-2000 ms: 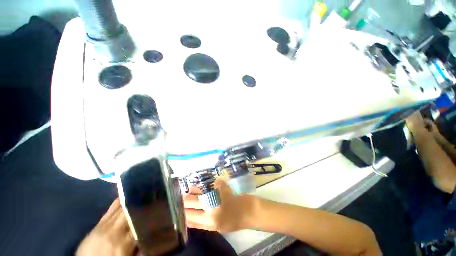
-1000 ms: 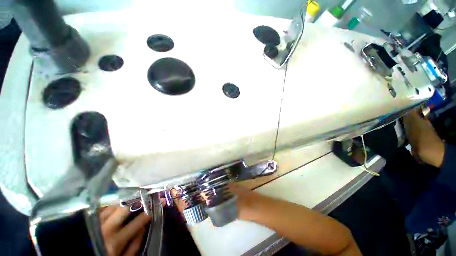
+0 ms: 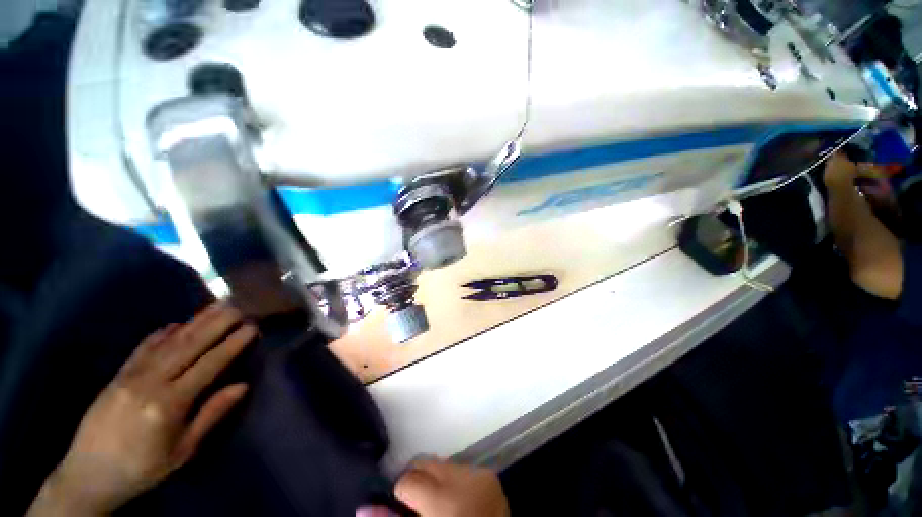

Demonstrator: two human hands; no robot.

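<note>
The black fabric [image 3: 293, 434] lies at the left end of the white sewing machine [image 3: 647, 101], partly under the chrome guard [image 3: 217, 217], and reaches the table's front edge. My left hand [image 3: 152, 409] lies palm down on the fabric, thumb apart from the fingers. My right hand [image 3: 450, 489], cut off by the bottom edge, is closed on the fabric's edge. The guard hides the needle and presser foot. A tension knob [image 3: 437, 244] and a lower knurled knob [image 3: 407, 321] show on the head's front.
Black thread snips [image 3: 511, 287] lie on the tan bed [image 3: 596, 237]. A dark block [image 3: 708, 242] with a pale cord sits near the head's right end. A grey ruler strip [image 3: 607, 391] edges the table. Another person's arm [image 3: 864, 237] is at far right.
The view has shifted, showing the head's front and lettering. My right hand has moved from beside the needle area to the table's front edge. My left hand now lies out on the fabric.
</note>
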